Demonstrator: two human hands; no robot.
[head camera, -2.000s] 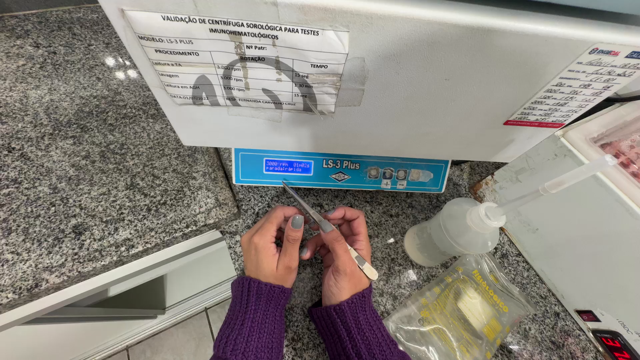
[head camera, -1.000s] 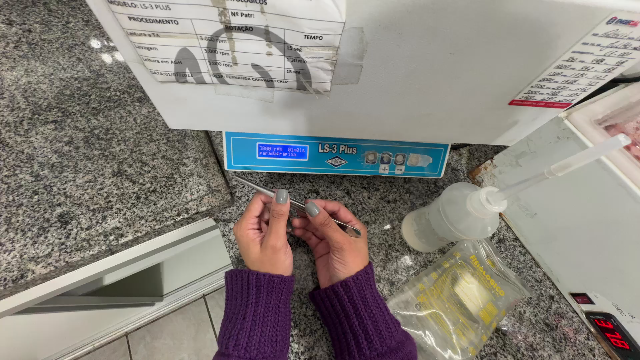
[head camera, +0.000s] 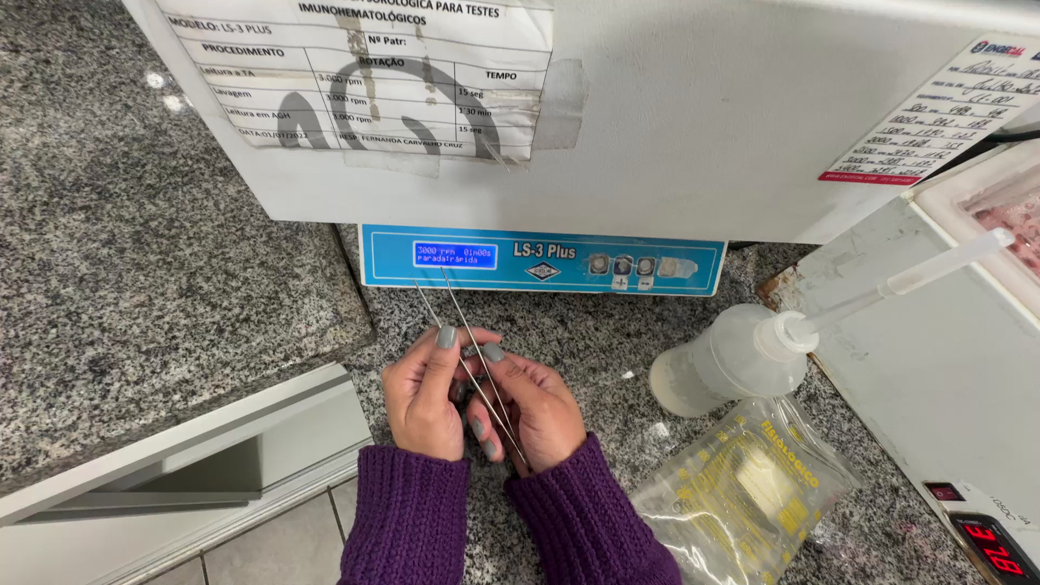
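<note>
Metal tweezers (head camera: 479, 361) are held between my two hands, their two thin arms apart and the tips pointing up and left, near the blue control panel of a centrifuge (head camera: 543, 258). My left hand (head camera: 431, 394) pinches one arm with thumb and fingers. Around the other arm and the joined rear end, my right hand (head camera: 532, 398) is closed, its thumb on the metal. Both hands are above the granite counter, with purple knitted sleeves at the wrists.
On the right stand a translucent wash bottle (head camera: 723, 361) with a long spout and a clear plastic saline bag (head camera: 756, 496). Beyond them is a white device with a red digital display (head camera: 993, 546). An open white drawer (head camera: 187, 471) lies lower left. The centrifuge's white body (head camera: 650, 106) spans the top.
The tweezers have turned so that both arms show, spread apart; a second ago they looked like a single narrow piece. Both hands still hold them.
</note>
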